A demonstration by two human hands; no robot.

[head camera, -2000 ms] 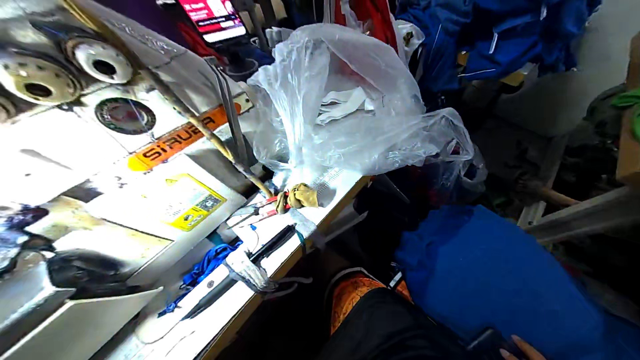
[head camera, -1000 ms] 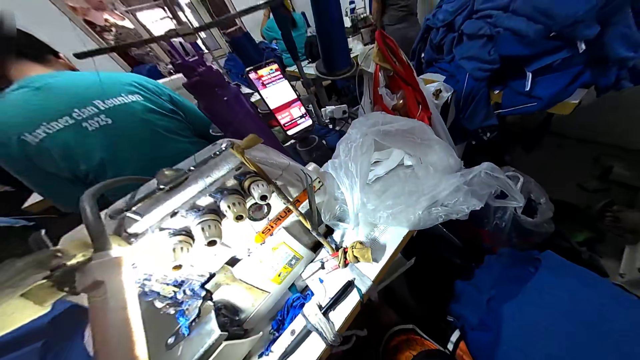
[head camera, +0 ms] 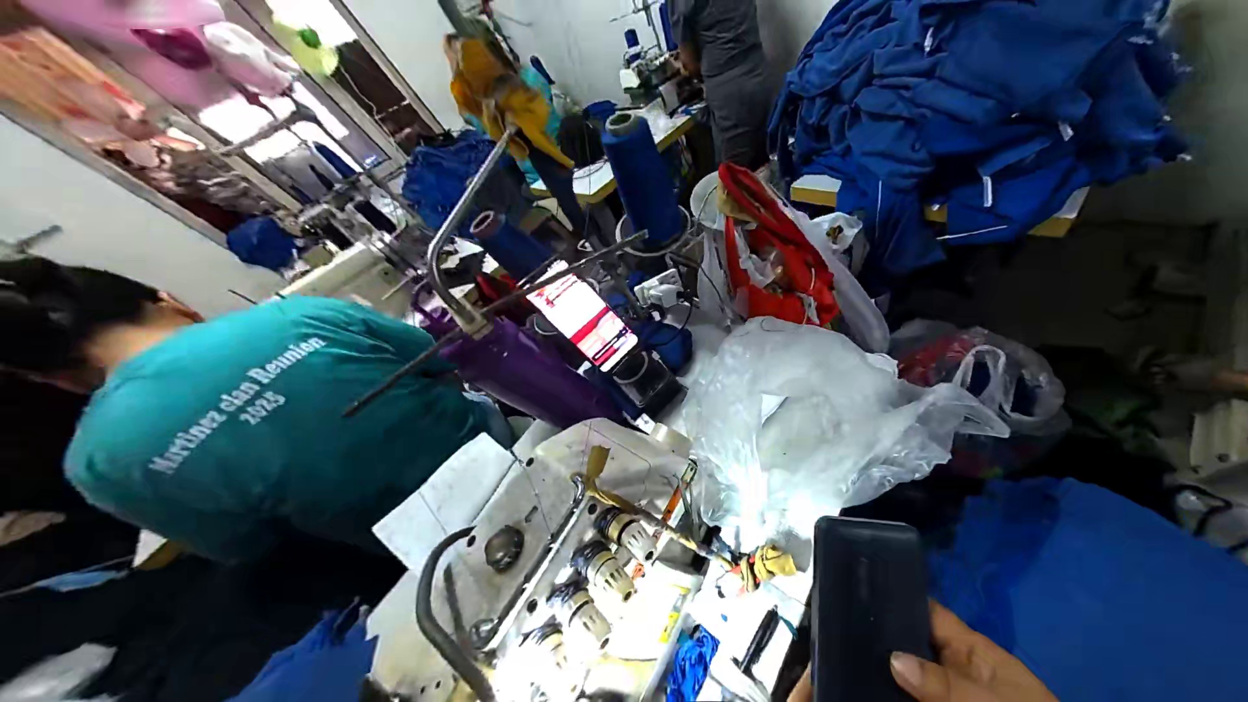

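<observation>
My right hand (head camera: 965, 658) is at the lower right, its thumb and fingers closed around a dark rectangular device (head camera: 871, 604), which looks like a power bank or phone. Only a fingertip of my left hand (head camera: 799, 686) shows at the device's lower left edge; whether it grips is hidden. Left of them stands an industrial sewing machine (head camera: 503, 548) with several tension knobs. A clear plastic bag (head camera: 819, 419) lies just beyond the device. A lit smartphone (head camera: 585, 317) stands in a holder behind the machine.
A person in a teal shirt (head camera: 244, 419) bends forward at left. Another person (head camera: 726, 78) stands at the back. Blue garments (head camera: 975, 127) are heaped at upper right, blue cloth (head camera: 1092, 575) lies at lower right. Thread cones (head camera: 643, 180) and a red-and-white bag (head camera: 780, 253) stand behind the machine.
The view has swung up and left. The dark device, low at the frame's edge beside my fingers two seconds ago, is now raised in my right hand in front of the bag.
</observation>
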